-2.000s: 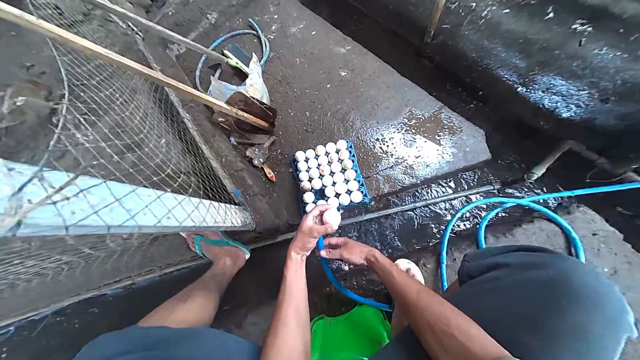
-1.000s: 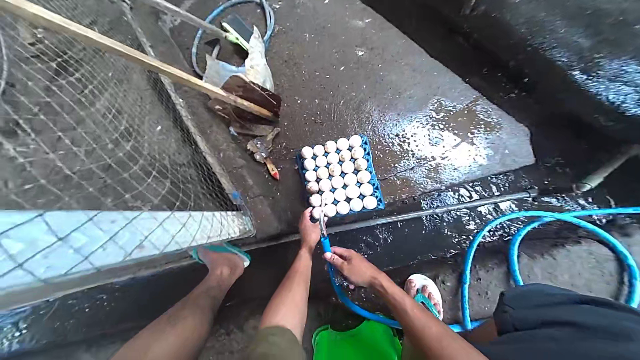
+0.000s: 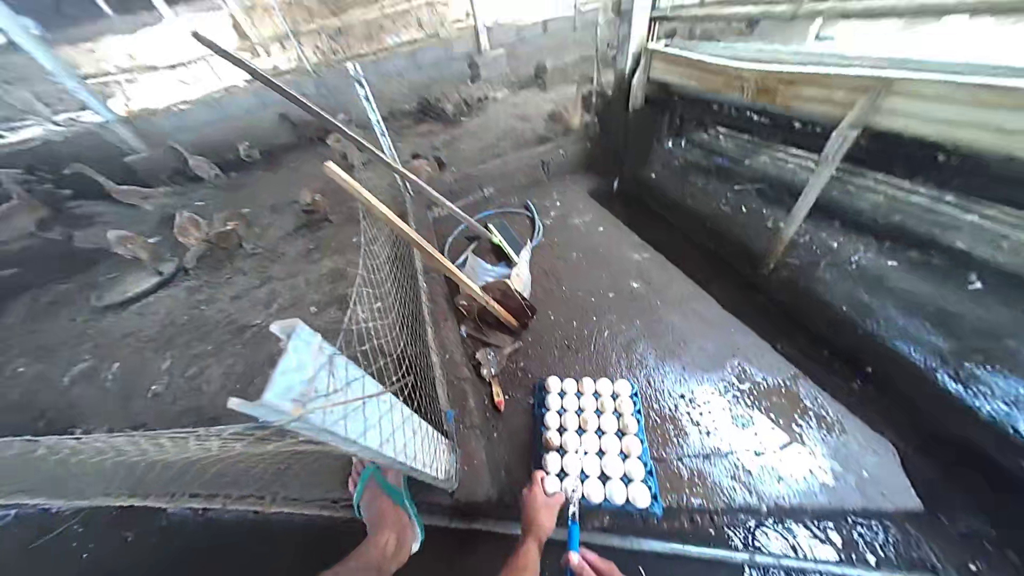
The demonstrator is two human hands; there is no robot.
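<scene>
A blue egg tray [image 3: 658, 500] full of white eggs [image 3: 611, 444], some with brown stains, lies on the wet concrete. My left hand [image 3: 541, 510] is at the tray's near left corner, its fingertips on or beside a corner egg [image 3: 552, 484]; whether it grips the egg is unclear. Just below the tray, my right hand [image 3: 592, 562] holds the end of a blue hose [image 3: 574, 536] at the bottom edge of the view. Water comes from the hose end over the nearest eggs. Most of the right hand is cut off by the frame.
Left of the tray lie a trowel-like tool [image 3: 498, 392] and a wooden-handled tool [image 3: 424, 244]. Netting [image 3: 392, 320] and a pale metal channel [image 3: 352, 400] stand near my sandalled foot [image 3: 388, 512]. Several ducks [image 3: 192, 228] are beyond. A dark gutter [image 3: 720, 296] runs at the right.
My left hand held an egg in front of the tray two seconds ago; it then moved forward to the tray's near left corner. The view has tilted up.
</scene>
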